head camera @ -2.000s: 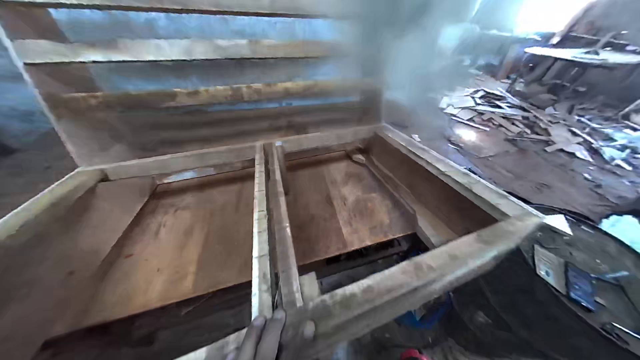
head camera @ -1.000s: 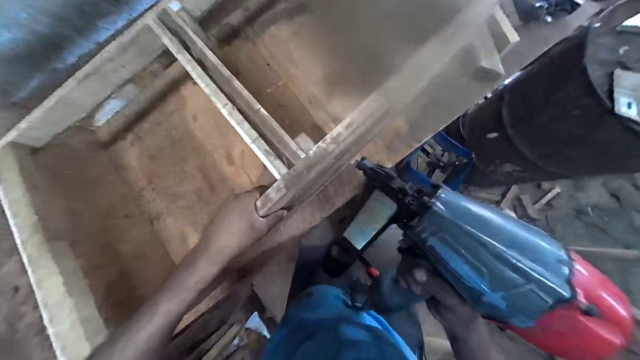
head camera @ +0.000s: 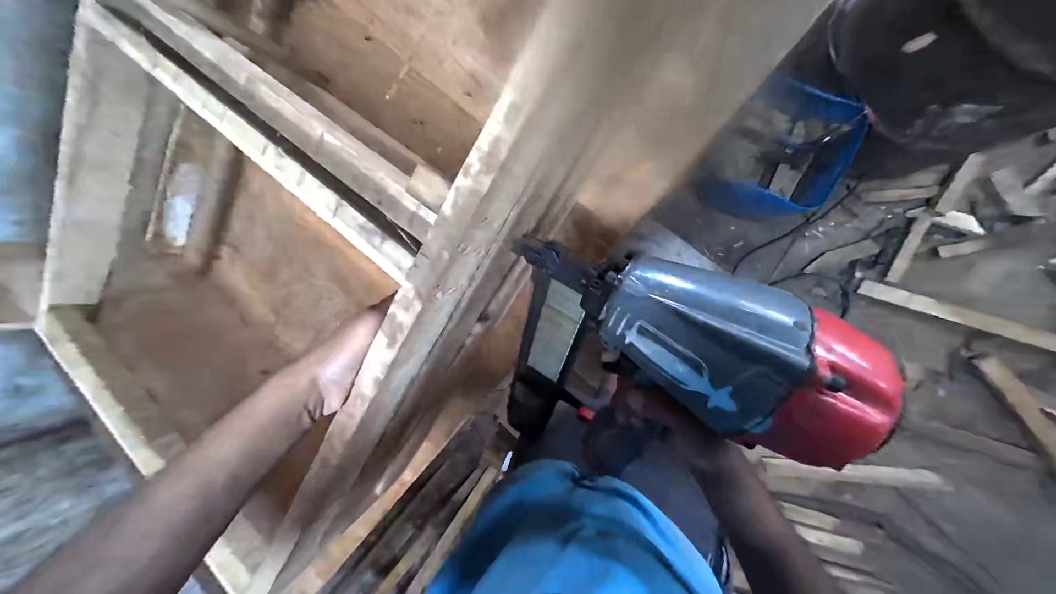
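Observation:
My right hand (head camera: 639, 421) grips a grey and red nail gun (head camera: 718, 338) by its handle. The gun lies on its side in view, and its nose is at the outer face of the wooden frame's rail (head camera: 462, 272). My left hand (head camera: 351, 359) reaches inside the frame and is against the inner side of that rail; its fingers are hidden behind the wood. Two parallel wooden slats (head camera: 272, 157) meet the rail just above my left hand. Brown board panels (head camera: 280, 239) line the inside of the frame.
A blue plastic container (head camera: 813, 198) with items in it stands on the floor beyond the frame, near a dark drum (head camera: 949, 74). Wood offcuts (head camera: 957, 313) lie scattered over the floor at right. More wood strips (head camera: 421, 511) are below the rail.
The nail gun, absent from view two seconds ago, came into view in my right hand and is now at the rail. My left hand has gone from the rail's top to its inner side. The view has turned downward.

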